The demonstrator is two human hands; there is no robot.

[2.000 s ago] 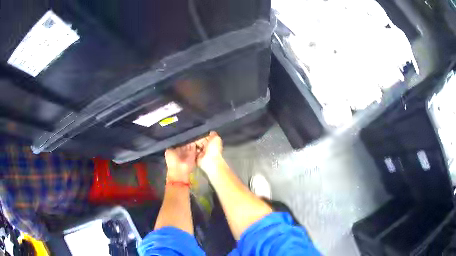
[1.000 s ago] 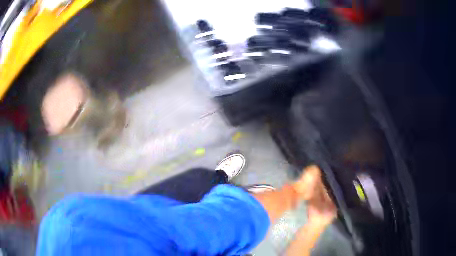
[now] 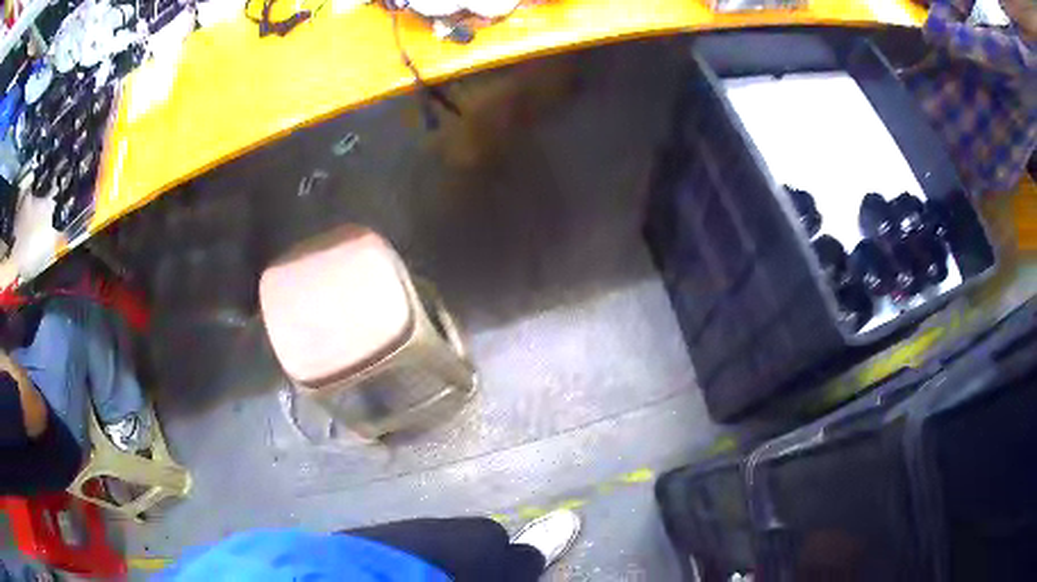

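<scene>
No hand of mine shows; only my blue sleeve or shirt, dark trouser leg and one white shoe are at the bottom edge. Nearest in front of me is a stool with a pale pink seat and beige sides, on the grey floor. At the right stands a black turnover bin with a white liner sheet inside. Several dark round camera modules lie on the sheet at the bin's near end.
An orange bench curves across the top, with a dark cable hanging over its edge. Trays of black parts are at upper left. Seated people show at far left and upper right. Large black bins stand at lower right. Yellow floor marking.
The view has swung from the large black bins to the bench and stool. Both hands, earlier at a black bin's rim, are now out of the picture.
</scene>
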